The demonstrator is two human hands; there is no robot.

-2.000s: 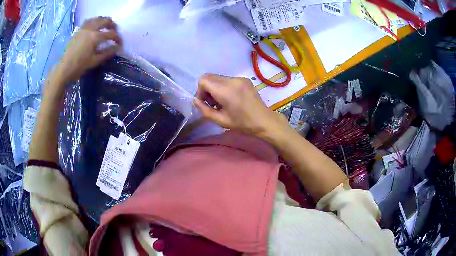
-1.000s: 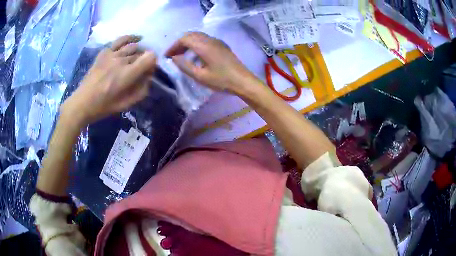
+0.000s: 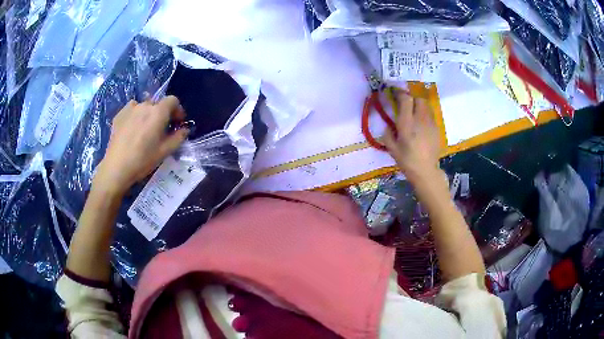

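A dark garment (image 3: 205, 99) lies at left centre in a clear polybag (image 3: 215, 149), whose opening is pulled back and crumpled. A white hang tag (image 3: 165, 197) lies over it. My left hand (image 3: 147, 136) is above the tag, its fingertips pinched on what looks like the thin tag string; the exact grip is partly hidden. My right hand (image 3: 412, 132) is closed around the red and yellow handles of the scissors (image 3: 375, 83), which lie on the table with blades pointing away; its fingers hide part of the handles.
Label sheets (image 3: 407, 56) lie beyond the scissors. Light blue bagged garments (image 3: 86, 40) are at the far left, dark bagged packs (image 3: 424, 10) at the back. A red-edged item (image 3: 540, 83) is at right. Yellow tape (image 3: 490, 136) marks the table edge; bags and tags litter the floor.
My right hand has left the polybag and moved right onto the scissors. The bag mouth is now folded back, showing the dark cloth. My left hand stays near the tag's top.
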